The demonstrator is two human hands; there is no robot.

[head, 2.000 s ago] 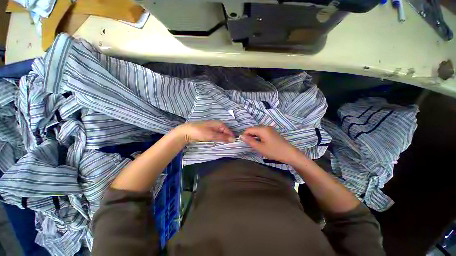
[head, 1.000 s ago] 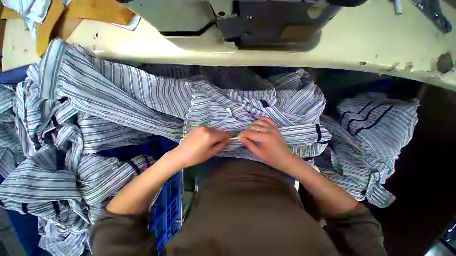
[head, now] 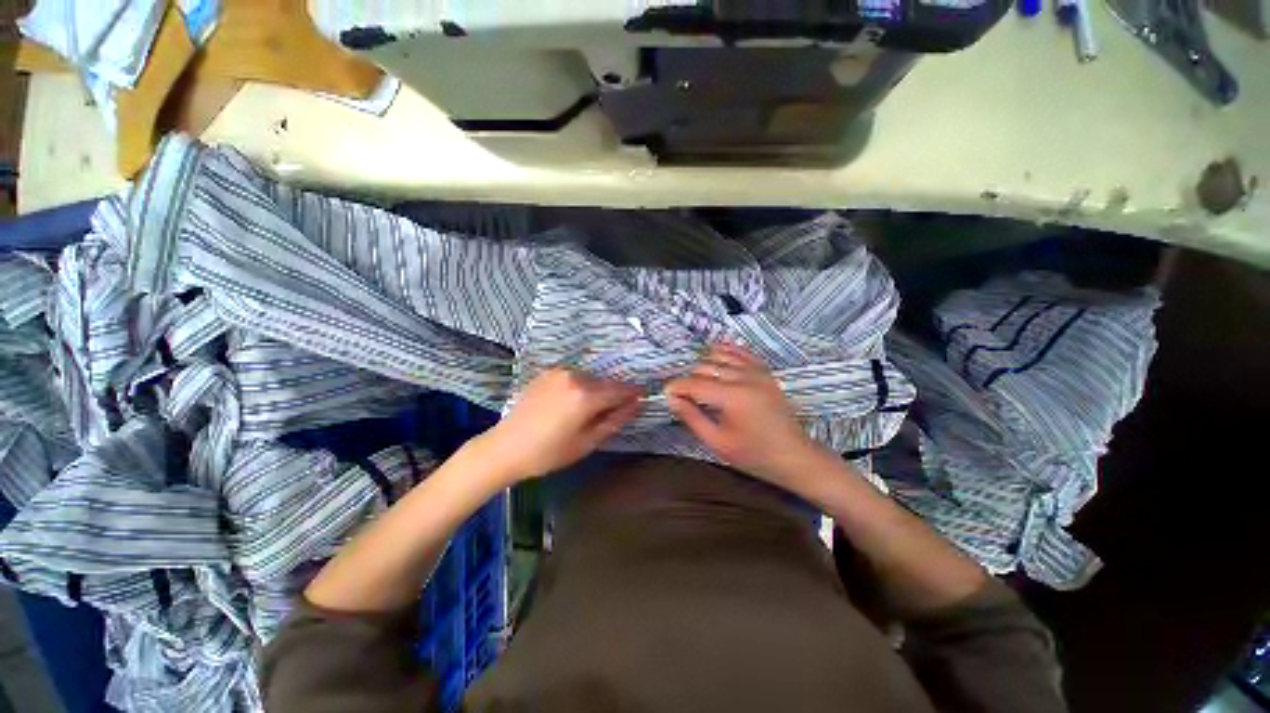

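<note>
A striped garment piece (head: 599,309), white-grey with narrow dark stripes and a few navy bands, lies crumpled across my lap below the table edge. My left hand (head: 568,421) and my right hand (head: 731,404) meet over it at the centre, fingertips almost touching. Each hand pinches something small and pale at the garment's near edge. It looks like cloth or thread, too small to tell. The fingers hide most of it.
The cream machine table (head: 446,165) spans the top, with the machine bed (head: 752,105) on it. A blue crate (head: 467,599) stands left of my lap under heaped striped pieces (head: 126,502). More striped cloth (head: 1045,341) hangs at the right. Metal scissors (head: 1184,49) lie at the upper right.
The view has tilted, showing more of the machine. My left hand has turned and its fingers are more curled than two seconds ago. Both hands stay together at the garment's near edge.
</note>
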